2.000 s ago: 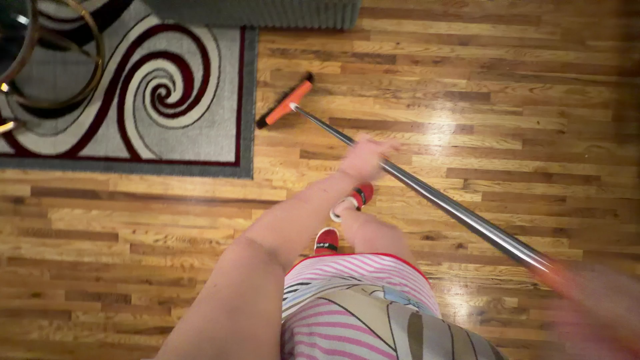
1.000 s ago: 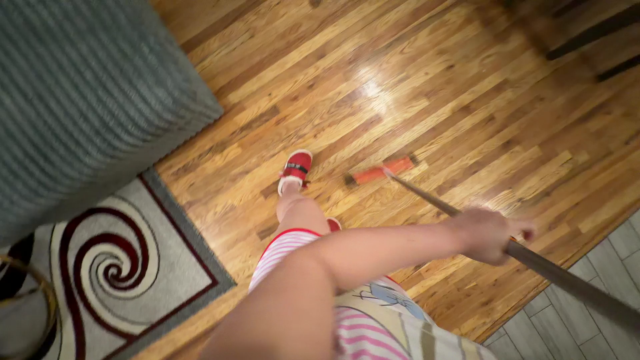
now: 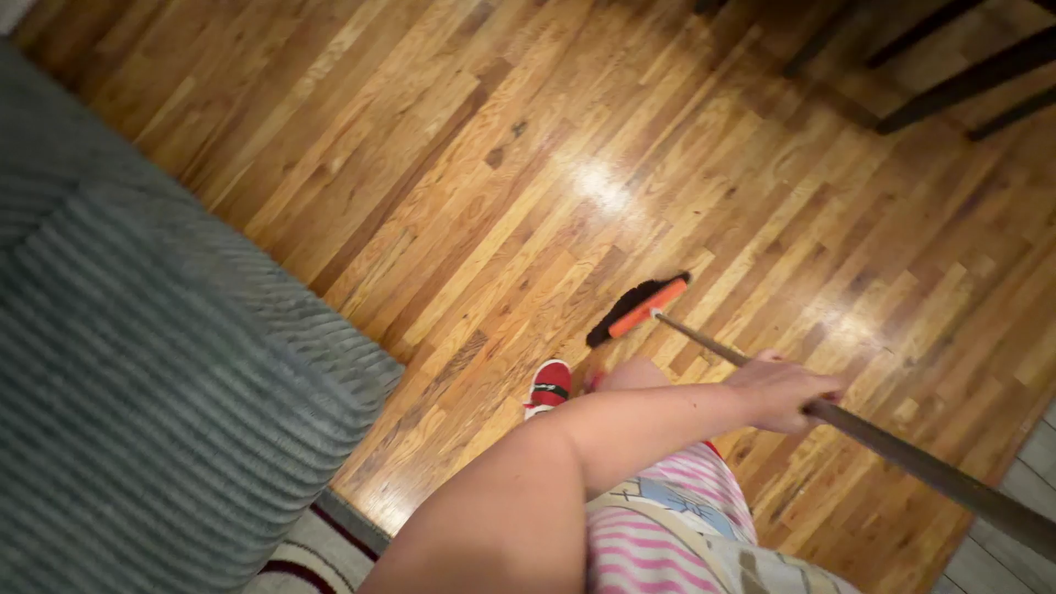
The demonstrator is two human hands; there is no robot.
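Observation:
A push broom with an orange head (image 3: pixel 649 306) and dark bristles rests on the wood floor, just beyond my feet. Its long metal handle (image 3: pixel 924 462) slants down to the right edge of the view. My left hand (image 3: pixel 784 391) is closed around the handle partway up, the arm reaching across my body. My right hand is out of the frame, as is the handle's upper end. One red shoe (image 3: pixel 551 384) shows left of the broom head; the other is mostly hidden behind my leg and arm.
A grey ribbed sofa (image 3: pixel 165 379) fills the left side. A patterned rug (image 3: pixel 309 549) lies at its lower corner. Dark furniture legs (image 3: pixel 973 78) stand at the upper right. Grey floor tiles (image 3: pixel 982 561) border the wood floor (image 3: pixel 462 165) at the lower right.
The view has swung away from the rug. Two seconds ago the broom head was near the rug's edge, and a blurred right hand showed on the handle. My left hand stays on the handle since one second ago.

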